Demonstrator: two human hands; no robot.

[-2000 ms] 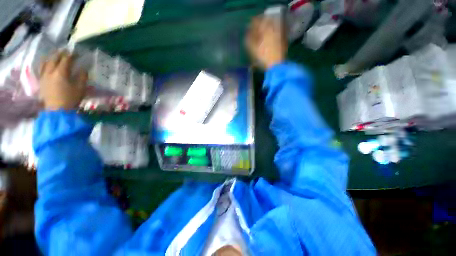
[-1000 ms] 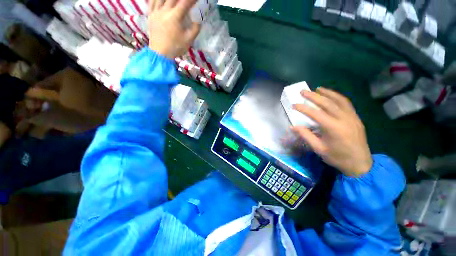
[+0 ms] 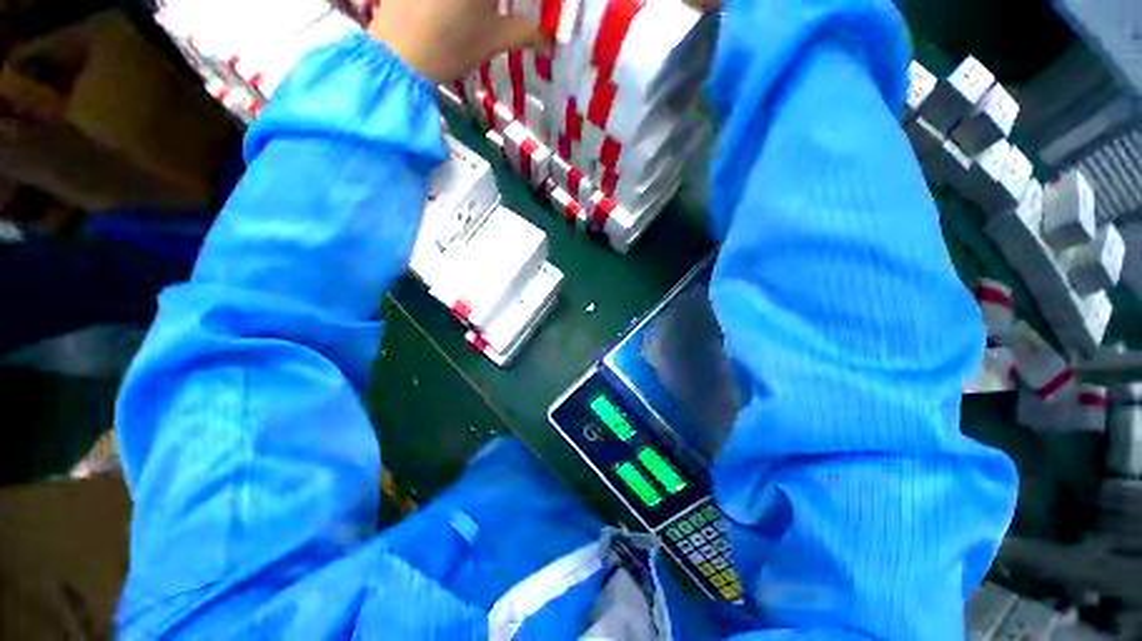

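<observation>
My left hand [image 3: 457,35] is at the top edge, partly cut off, against the tall tiered stack of white boxes with red ends [image 3: 604,107]. Whether it grips a box cannot be told. My right sleeve crosses the scale and runs out at the top edge; my right hand is not visible. The digital scale [image 3: 632,457] sits tilted in view, its green digits lit. The shown part of its silver platter [image 3: 676,357] bears no box; the sleeve hides the rest. A shorter stack of white boxes [image 3: 501,269] stands left of the scale, near the table edge.
Greyish-white boxes stand in a row [image 3: 1002,163] at the upper right, past my right sleeve. Loose boxes with red bands [image 3: 1046,376] lie at the right. A tiny white scrap [image 3: 591,307] lies on the green table [image 3: 551,344]. Brown cardboard [image 3: 119,107] shows at far left.
My right hand has left the platter with its box and gone up out of view, the sleeve now covering the scale. The view has shifted. The shorter stack shows more boxes.
</observation>
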